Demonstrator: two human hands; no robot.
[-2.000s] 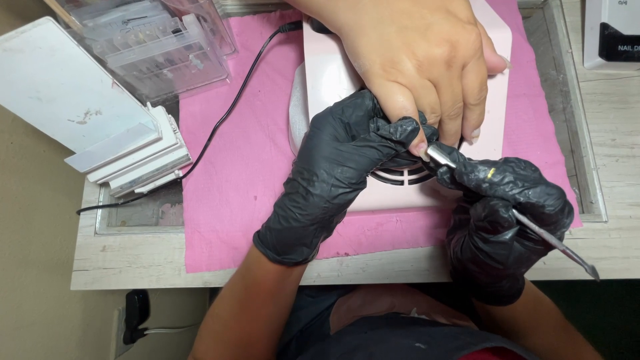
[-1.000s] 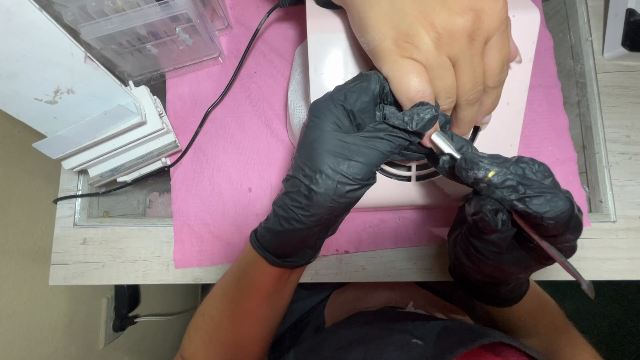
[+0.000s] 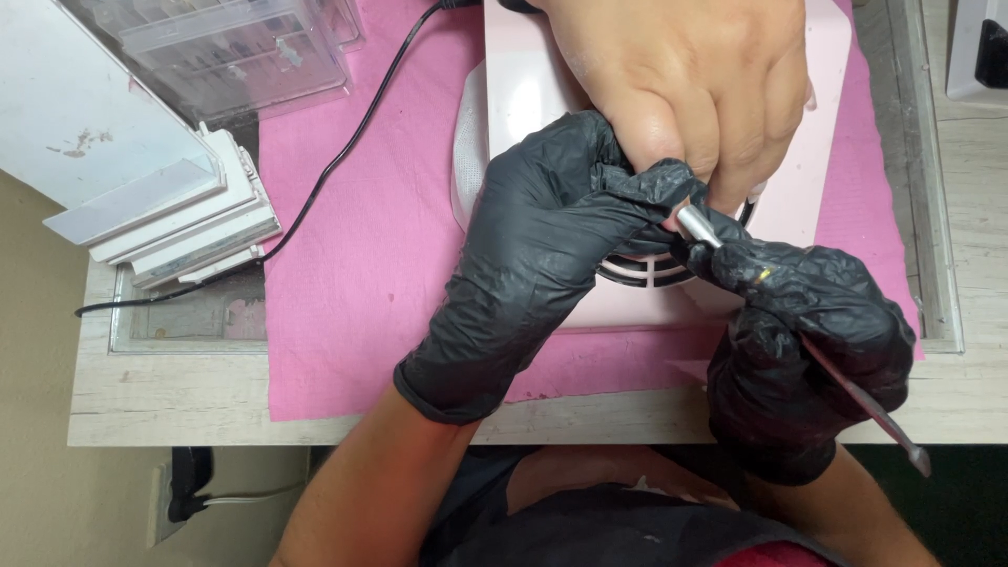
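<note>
In a black glove, my left hand (image 3: 535,252) pinches a fingertip of another person's hand (image 3: 685,87), which reaches in from the top. My right hand (image 3: 811,339), also gloved in black, grips a slim metal cuticle pusher (image 3: 698,227). Its broad silvery end lies at the nail of the held finger; whether it touches the nail cannot be told. The pusher's thin far end sticks out below my right hand. Beneath the hands is a pale pink nail dust collector (image 3: 787,181) with a round black-and-pink grille (image 3: 650,272), partly hidden.
A pink cloth (image 3: 346,276) lies under the dust collector, over a glass panel (image 3: 189,323) on the wood-look table (image 3: 236,402). Clear plastic boxes (image 3: 236,59) and a stack of white cases (image 3: 197,213) stand at left. A black cable (image 3: 339,157) crosses the cloth.
Both gloved hands keep their hold on the finger and the pusher. The view has shifted slightly.
</note>
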